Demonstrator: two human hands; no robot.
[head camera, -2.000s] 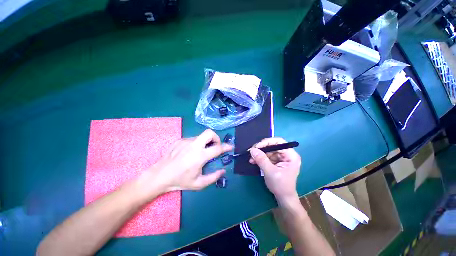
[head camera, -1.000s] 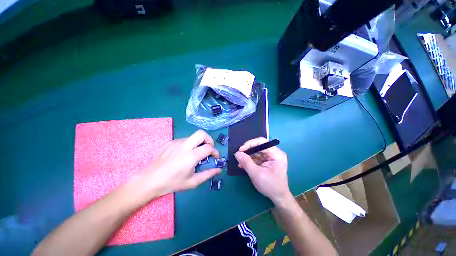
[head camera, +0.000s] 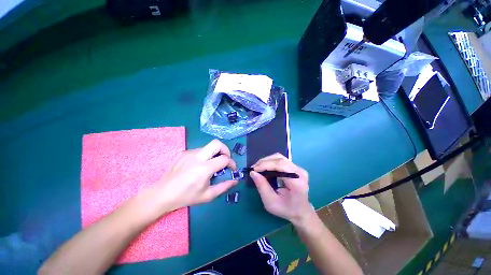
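Note:
My right hand (head camera: 285, 188) holds the black tweezers (head camera: 277, 174), pointing left, with their tip at a small square module (head camera: 237, 174). My left hand (head camera: 191, 174) has its fingers around that module at the bench; its thumb and fingertips appear to touch it. Another module (head camera: 219, 173) shows partly under my left fingers. One module (head camera: 239, 149) lies above and one (head camera: 232, 197) below. The black adhesive sheet (head camera: 266, 137) with a white edge strip lies beside them, partly under my right hand. An open clear bag (head camera: 237, 110) of small parts overlaps its upper end.
A pink-red foam mat (head camera: 134, 182) lies left, partly under my left arm. The screw feeder (head camera: 344, 70) stands back right, with the black electric screwdriver (head camera: 401, 21) above it. A black tray (head camera: 439, 115) is beyond. An open cardboard box (head camera: 398, 215) with white paper sits below the bench edge.
My left fingers have closed in around the module. The tweezers have moved left from over the black sheet to the module. The view has shifted slightly.

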